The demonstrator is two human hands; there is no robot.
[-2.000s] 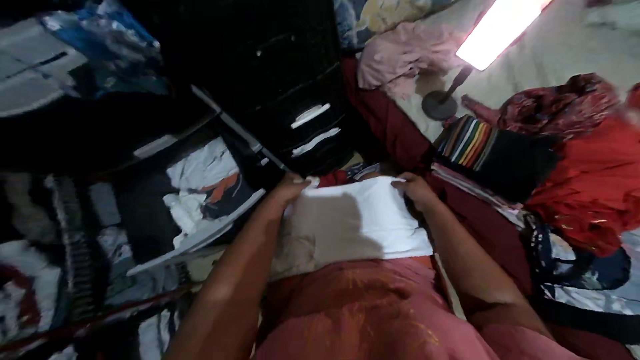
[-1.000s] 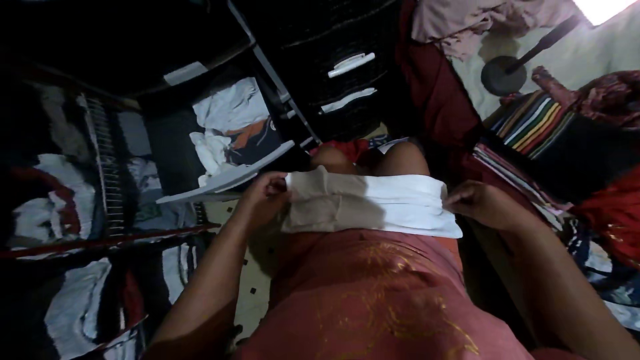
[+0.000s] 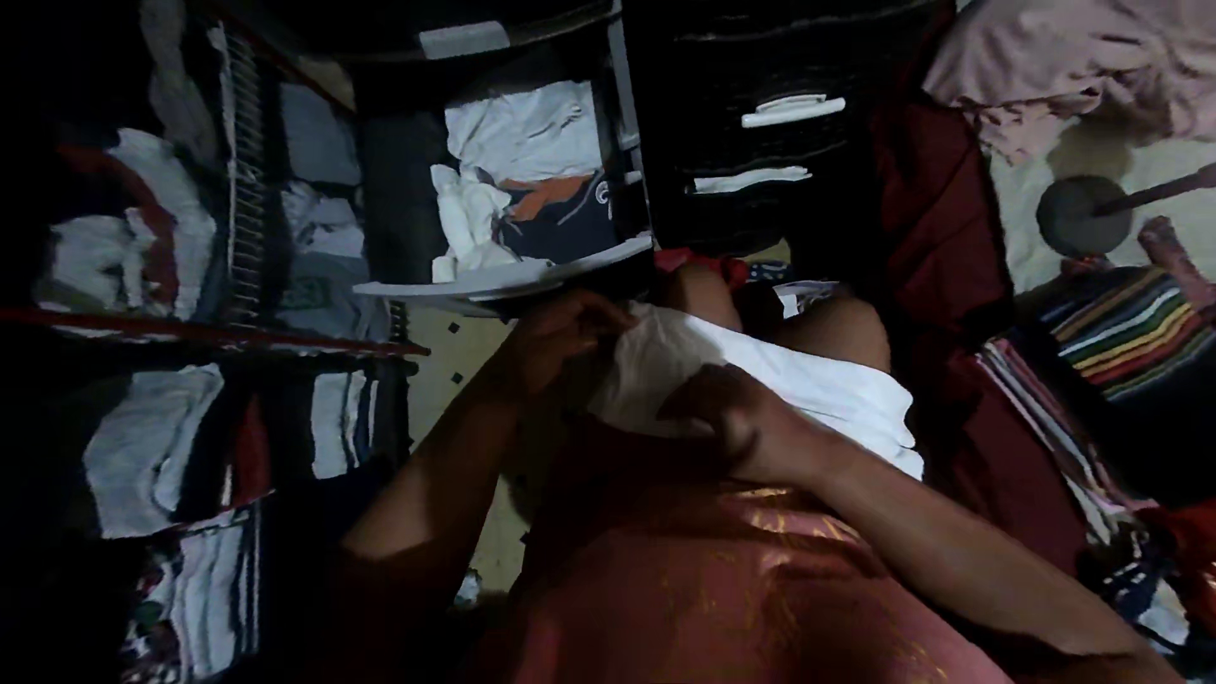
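Note:
A white folded cloth [image 3: 807, 380] lies across my lap, over the reddish-pink garment I wear, with my knees beyond it. My left hand [image 3: 570, 332] is at the cloth's upper left corner, its fingertips closed on the edge. My right hand [image 3: 736, 418] is over the cloth's left part, palm side partly turned up and fingers curled near the lower edge; shadow hides whether it pinches the fabric. The left part of the cloth lies in shadow, while the right part is brightly lit.
An open drawer [image 3: 532, 275] holding white, orange and dark clothes stands ahead on the left. Shelves with folded clothes [image 3: 152, 446] fill the left side. On the right are a dark red cloth [image 3: 936, 228], a lamp base [image 3: 1083, 214] and a striped folded textile [image 3: 1130, 332].
My right hand has left the cloth's right end and moved left across it, close to my left hand. The cloth now lies slanted. The view has shifted toward the left.

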